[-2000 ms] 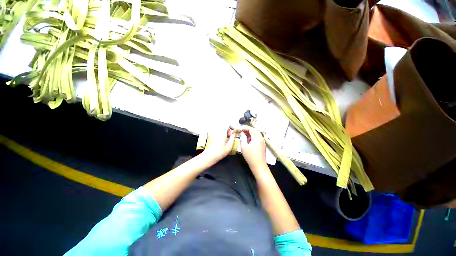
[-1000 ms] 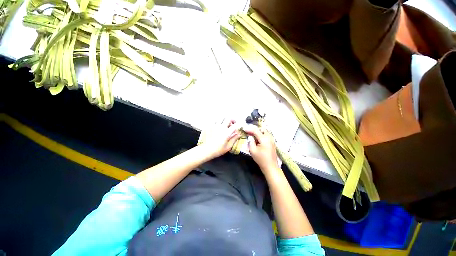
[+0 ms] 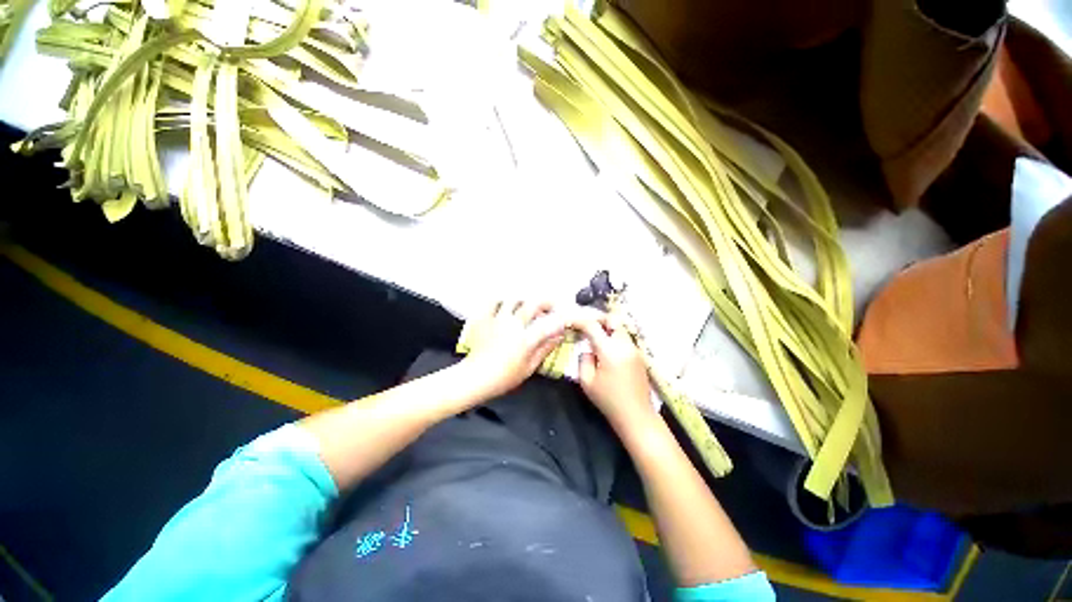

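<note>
My left hand [image 3: 511, 343] and my right hand [image 3: 614, 365] meet at the table edge, fingertips close together. A short piece of yellow-green strip [image 3: 560, 359] shows between and below them, held by the fingers; its end is hidden under them. A pale stick [image 3: 694, 430] with a dark purple lumpy end [image 3: 600, 289] lies beside my right hand, its lower end past the table edge. A bundle of yellow-green strips [image 3: 729, 223] lies to the right. A looped pile of strips [image 3: 218, 129] lies at the left, its ends hanging off the edge.
Brown panels [image 3: 940, 435], curled, stand at the right, with a white slip [image 3: 1034, 212] tucked in one. The white table [image 3: 388, 253] runs across the view. Below its right edge are a dark round bin [image 3: 811, 508] and a blue crate [image 3: 899, 547]. A yellow line marks the dark floor.
The view has shifted a little, so the brown panels sit farther right. My left hand's fingers have spread flatter over the strip, and both hands remain together at the table edge.
</note>
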